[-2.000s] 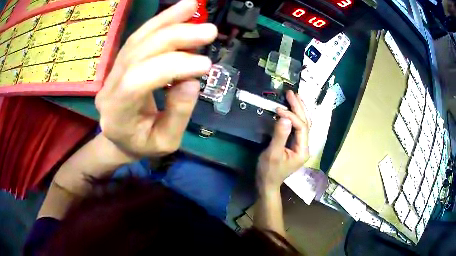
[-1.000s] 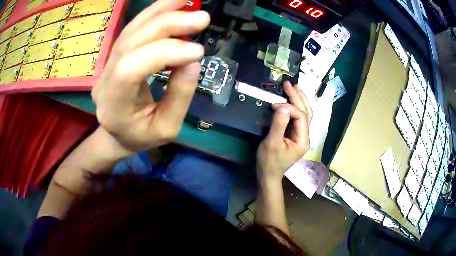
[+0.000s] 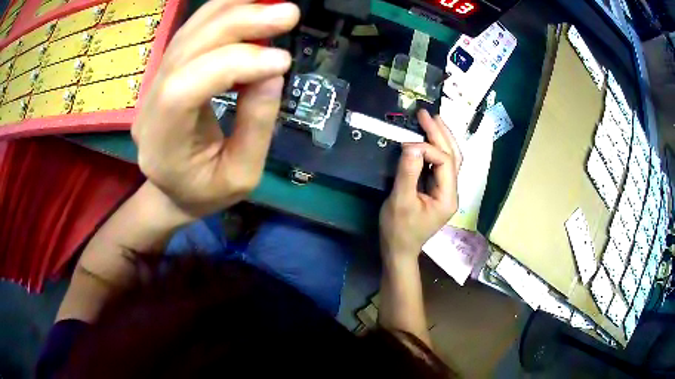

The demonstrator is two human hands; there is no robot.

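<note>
The black test fixture (image 3: pixel 340 164) lies in front of me with a metal latch on its front. An LED display module (image 3: pixel 312 95) sits under the clear pressure plate (image 3: pixel 326 135), its digit segments showing white. My left hand (image 3: pixel 203 111) is at the red toggle clamp handle (image 3: pixel 275 2), fingers curled against it; the handle is mostly hidden and cut off by the top edge. My right hand (image 3: pixel 422 196) rests at the fixture's right side, fingertips by the white label strip (image 3: pixel 381 126), thumb and fingers apart, holding nothing.
Red tray (image 3: pixel 70 126) with yellow boards at left, red ribbed stack (image 3: pixel 70 215) below. Cardboard (image 3: pixel 536 196) with white boards at right. Between are a white card (image 3: pixel 485 55), papers, a pen (image 3: pixel 479 117) and pinkish paper (image 3: pixel 459 253). A panel meter (image 3: pixel 457 7) glows behind.
The display segments have gone from red to white. The view has shifted slightly, with the panel meter now cut off at the top. Both hands stay at the fixture.
</note>
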